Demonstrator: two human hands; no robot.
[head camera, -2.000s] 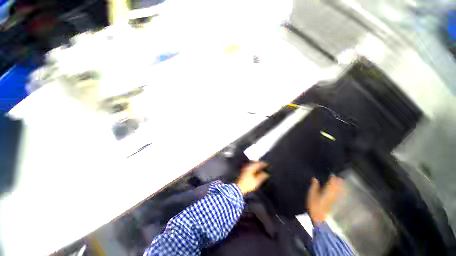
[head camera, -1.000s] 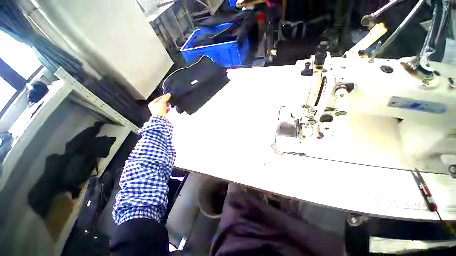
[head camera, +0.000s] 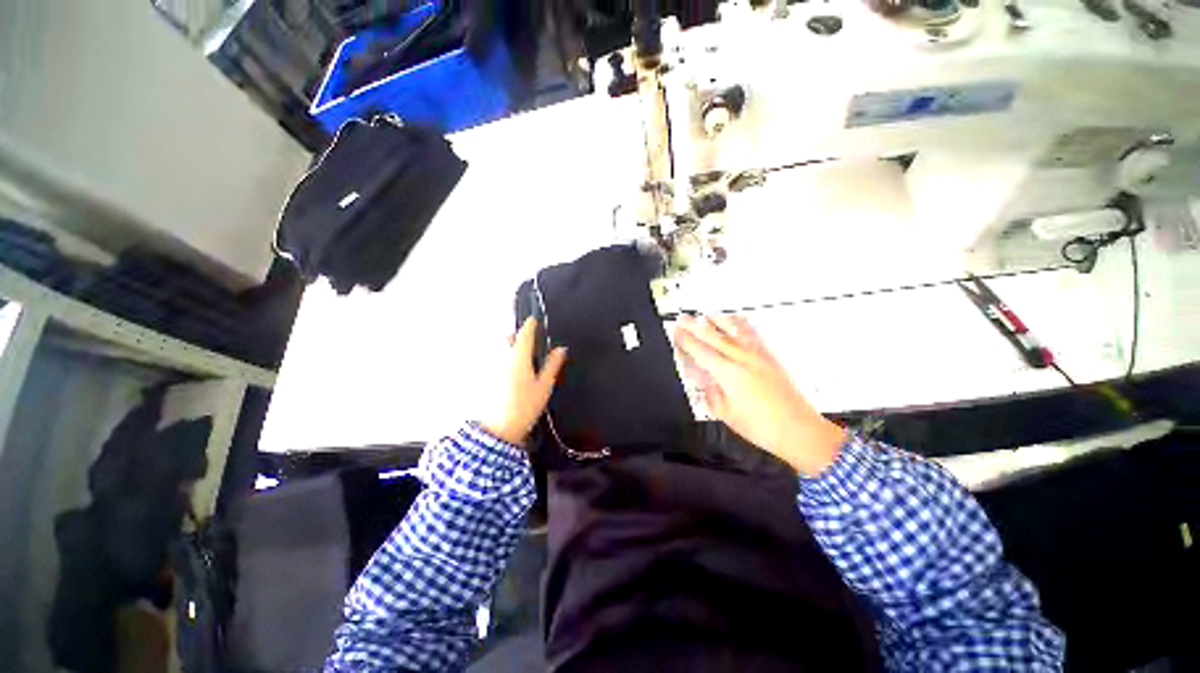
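Observation:
A black fabric panel (head camera: 608, 355) with a small pale label and a thin pale curved line along its left edge lies at the front of the white table, its top end close to the needle area (head camera: 669, 250). My left hand (head camera: 529, 388) holds the panel's left edge, thumb on top. My right hand (head camera: 753, 384) lies flat with fingers spread at the panel's right edge, gripping nothing. Whether its fingertips press on the panel is hard to tell. Both forearms wear blue-and-white checked sleeves.
A stack of black panels (head camera: 369, 204) lies at the table's far left, a blue crate (head camera: 421, 90) beyond it. The white sewing machine (head camera: 855, 59) stands at the back right. Red-and-black snips (head camera: 1011, 324) lie right of my right hand. More black panels (head camera: 1119, 539) are at the lower right.
My left hand has moved from the stack to the panel in front of me. My right hand and this panel have come into view. The camera view has shifted rightward.

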